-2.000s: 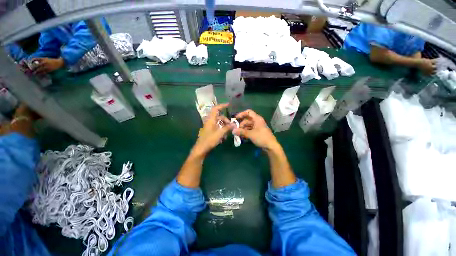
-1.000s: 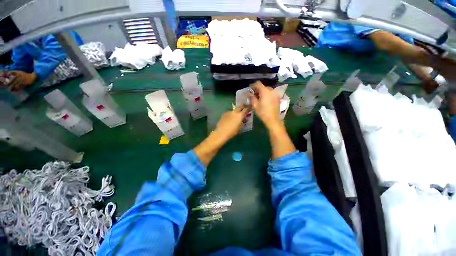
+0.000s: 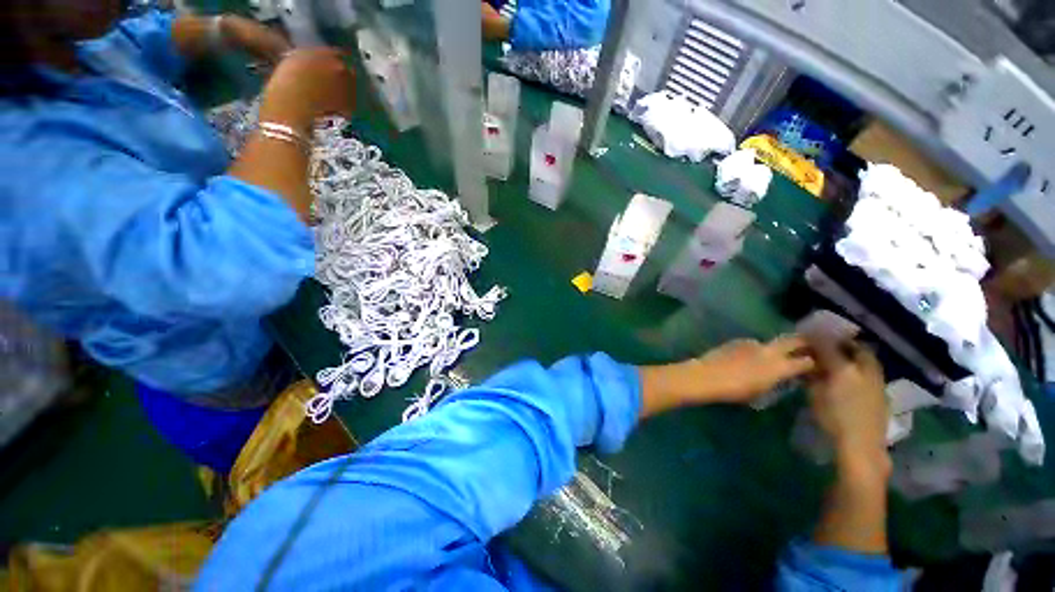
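Note:
My left hand and my right hand meet at the top of a white retail box at the right, with fingertips on it. The box is blurred and largely covered by my fingers; I cannot see what is inside. Other upright boxes with small red marks stand to the left, some with raised flaps, one of them an open box. A large heap of coiled white cables lies left of my left arm.
A worker in a blue smock reaches over the cable heap at left. White pouches are piled on a black tray at right. A yellow scrap and thin slivers lie on the green surface. A metal post stands behind the heap.
The view has swung left and tilted, so the neighbouring worker and cable heap show more fully. My hands now appear further right, still together at a box top.

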